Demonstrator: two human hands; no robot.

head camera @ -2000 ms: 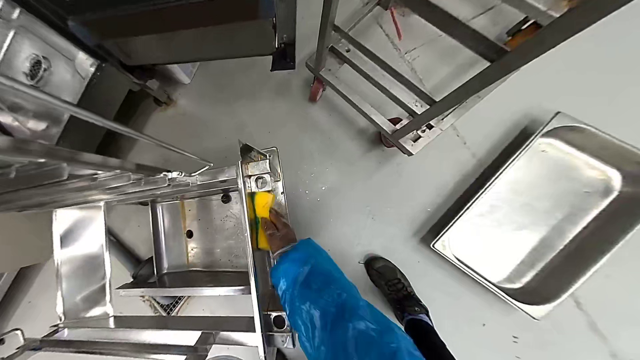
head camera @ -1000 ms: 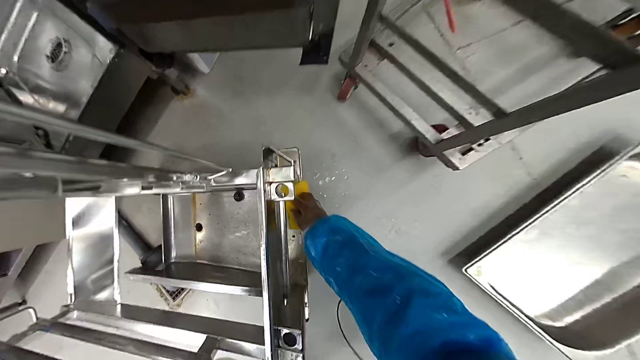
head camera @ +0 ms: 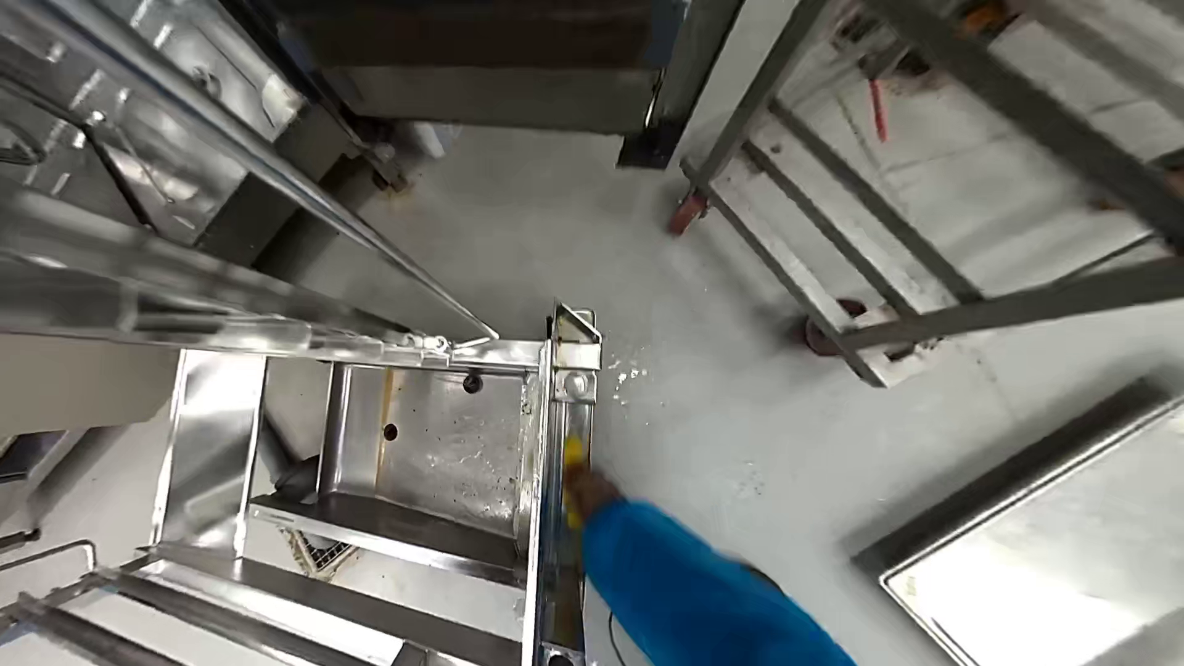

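My right hand (head camera: 592, 490), its arm in a blue plastic sleeve, is closed on a yellow sponge (head camera: 573, 453). Hand and sponge are blurred and lie against the long metal channel (head camera: 560, 573) at the edge of a stainless steel frame. Left of the channel, inside the frame, is a metal tray-like panel (head camera: 453, 444) with dark holes and a brown streak. My left hand is out of view.
A wheeled metal rack (head camera: 832, 231) with red casters stands at the upper right. A large steel pan (head camera: 1036, 555) lies on the floor at the lower right. White droplets (head camera: 629, 375) dot the floor beside the frame. A floor drain (head camera: 324, 553) shows at the lower left.
Between one second ago and now, my right hand has moved down along the channel with the sponge, away from the corner bracket. The view has shifted.
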